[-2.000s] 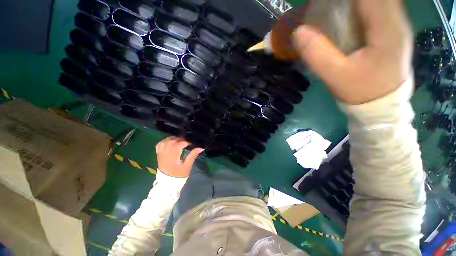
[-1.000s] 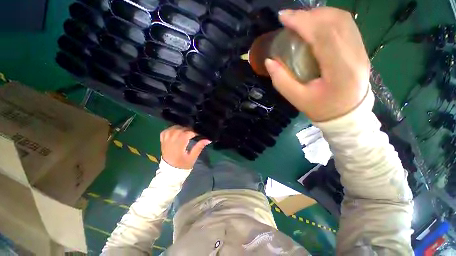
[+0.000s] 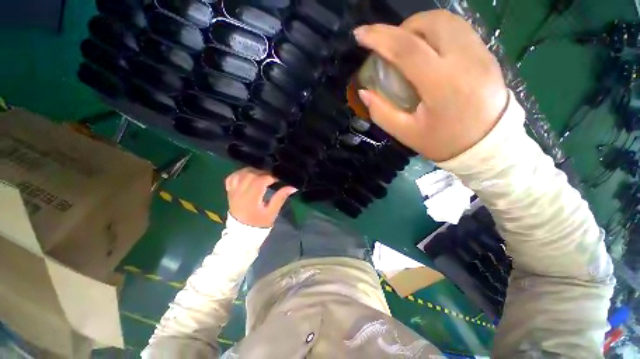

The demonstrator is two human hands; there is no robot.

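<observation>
Glossy black oval parts (image 3: 235,62) lie in close staggered rows on a dark tray (image 3: 151,129) in front of me. My right hand (image 3: 438,87) is closed around a translucent amber squeeze bottle (image 3: 387,84), held over the right part of the rows. The bottle's nozzle is hidden behind the bottle and hand. My left hand (image 3: 254,199) is at the near edge of the tray, thumb and fingers apart around a small dark gap. Whether it grips the edge is unclear.
An open cardboard carton (image 3: 84,189) stands at left. A crumpled white cloth (image 3: 443,196), a second tray of black parts (image 3: 474,249) and a brown cardboard piece (image 3: 415,279) lie at right. Black parts line the far right (image 3: 614,105).
My right hand with the bottle has moved left and a little nearer over the rows, and the nozzle has gone out of sight. My left hand has stayed at the tray edge.
</observation>
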